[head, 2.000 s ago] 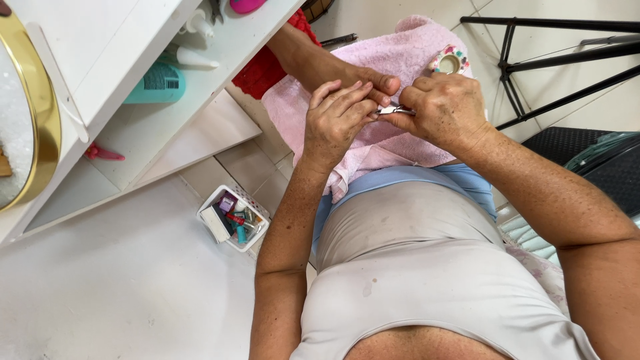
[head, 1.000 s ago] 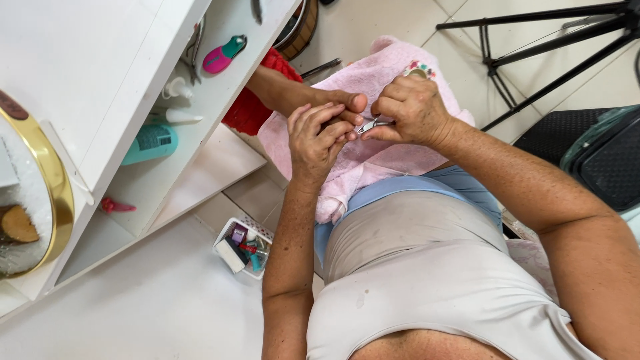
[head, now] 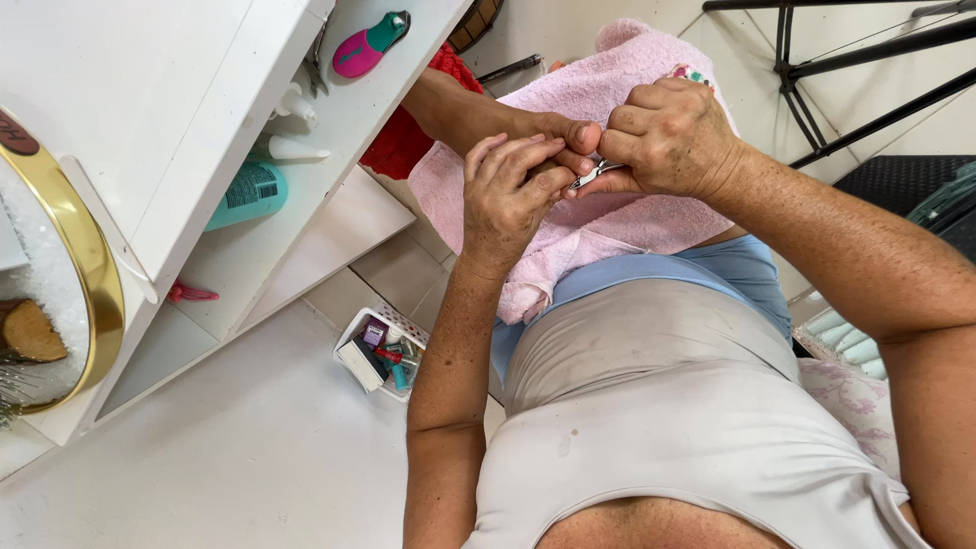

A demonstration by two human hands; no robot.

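Note:
Another person's bare foot (head: pixel 488 118) rests on a pink terry towel (head: pixel 663 221) laid over my lap. My left hand (head: pixel 509 191) lies over the front of the foot, its fingers on the smaller toes. In my right hand (head: pixel 667 141) are small metal nippers (head: pixel 591 175), most likely cuticle nippers, their handles partly hidden by the fingers. The tips are at a smaller toe, close beside my left fingertips. The knuckles of my right hand are next to the big toe.
On the left, a white shelf unit (head: pixel 206 290) holds a turquoise bottle (head: pixel 252 194), white nozzle bottles and a pink and green tool (head: pixel 371 44). A white basket (head: pixel 404 324) of small bottles stands below it. Black metal legs (head: pixel 884 49) are at upper right.
Both hands remain at the toes, with the nippers in my right hand throughout. The nippers' angle has changed slightly. The view has shifted, showing more of the shelf than two seconds ago.

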